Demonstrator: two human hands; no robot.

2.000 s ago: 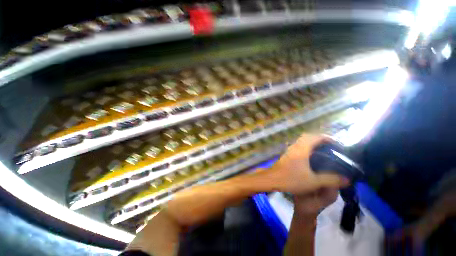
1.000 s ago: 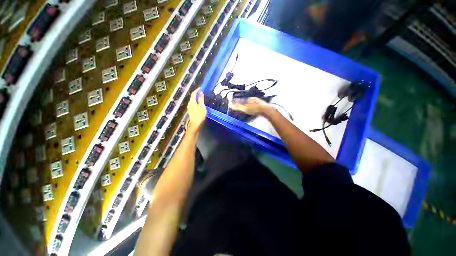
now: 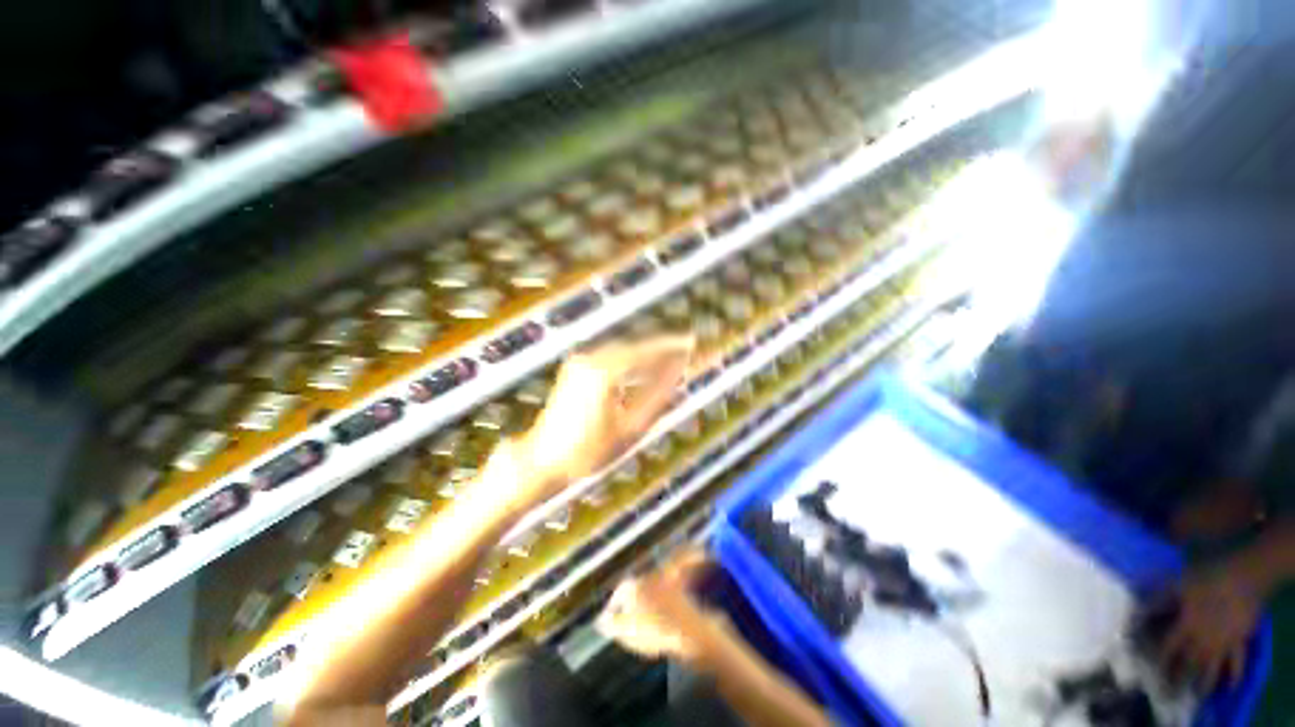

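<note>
The frame is blurred. My left hand (image 3: 625,398) is in front of the rack shelves (image 3: 469,372), over the white shelf edge, fingers pointing right; whether it holds anything cannot be told. My right hand (image 3: 665,611) is lower, just left of the blue bin (image 3: 774,604); its fingers are blurred and its grip is unclear. Black adapters with thin cables (image 3: 852,554) lie at the bin's left side on a white sheet (image 3: 966,554). More dark adapters (image 3: 1108,699) lie near its lower right.
Another person's hand (image 3: 1219,611) is at the bin's right side, their dark clothing behind it. Pale sockets (image 3: 338,372) stand in rows on yellow boards. A red marker (image 3: 391,85) is on the upper shelf edge. Bright light strips glare at upper right.
The view has swung from the bin towards the rack. My left hand has left the bin's rim for the shelves. My right hand has come out of the bin. Another person's hand now shows there.
</note>
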